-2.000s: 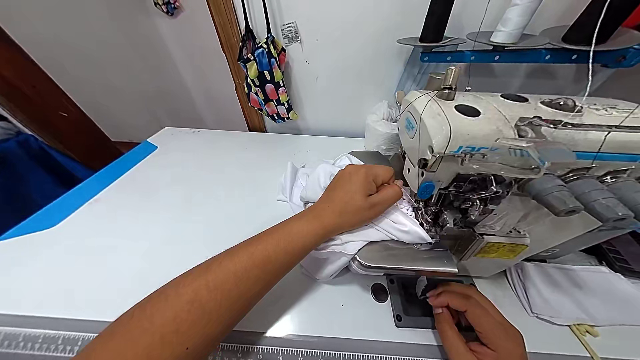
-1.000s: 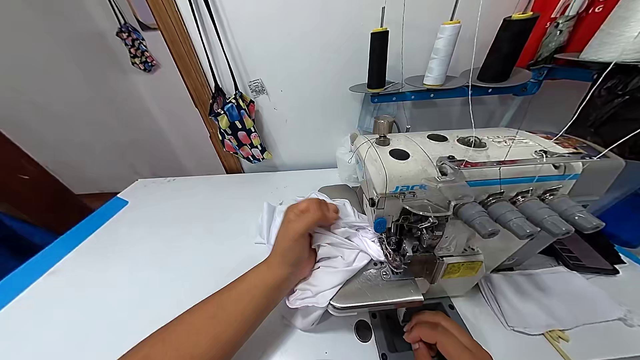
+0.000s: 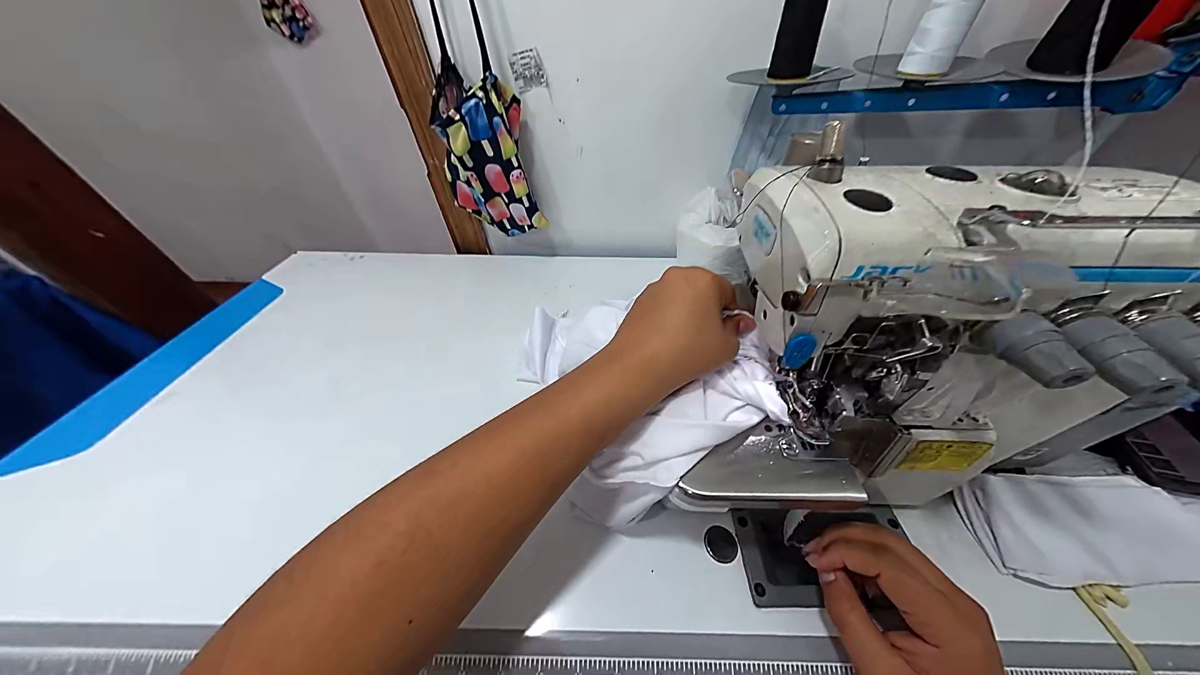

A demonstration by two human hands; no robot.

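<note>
White fabric (image 3: 675, 427) lies bunched on the table, left of the needle area of a white Jack overlock sewing machine (image 3: 872, 216), with one edge at the presser foot. My left hand (image 3: 684, 323) is closed on the upper part of this fabric, beside the machine head. Below the metal sewing plate (image 3: 773, 473), my right hand (image 3: 905, 595) has its thumb and forefinger close together near a small dark and pale item (image 3: 804, 527) over the black base plate. Whether the fingers grip that item is not clear.
Folded white fabric (image 3: 1078, 534) lies on the right, with a yellowish strip (image 3: 1111, 619) by it. Thread cones (image 3: 937, 37) stand on a blue rack above the machine. A metal ruler (image 3: 600, 664) runs along the front edge. A popsicle-print pouch (image 3: 487, 155) hangs on the wall.
Since one second ago, my left hand has moved toward the machine head, at the fabric's upper part. My right hand stays below the sewing plate. The view has shifted noticeably.
</note>
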